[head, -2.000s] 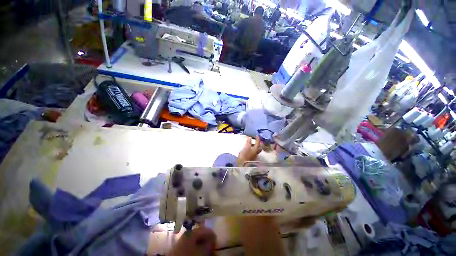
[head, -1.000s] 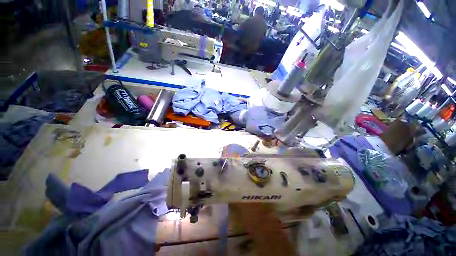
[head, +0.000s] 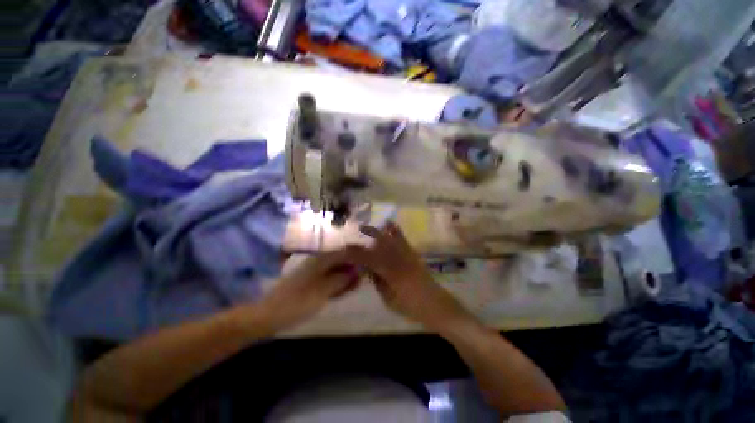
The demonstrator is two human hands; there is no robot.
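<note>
The off-white sewing machine head (head: 497,182) lies across the middle, its lit needle area (head: 324,221) at the left end. My left hand (head: 308,285) and my right hand (head: 393,268) meet just in front of the needle area, fingers bent and close together. The picture is blurred, and I cannot tell whether the fingers hold anything; a small reddish spot shows between them. The light blue garment piece (head: 194,240) with violet-blue flaps (head: 199,169) lies in folds left of the needle.
Blue cloth (head: 381,25) is heaped behind the worn off-white table (head: 199,95), near an orange object (head: 343,51) and a metal cylinder (head: 280,29). A pale spool (head: 651,282) stands at the table's right end. Dark blue cloth (head: 670,355) is heaped at lower right.
The view has tilted down towards the table. Both hands and forearms are now in front of the machine; one second ago only a blurred forearm showed there. The garment piece lies much the same.
</note>
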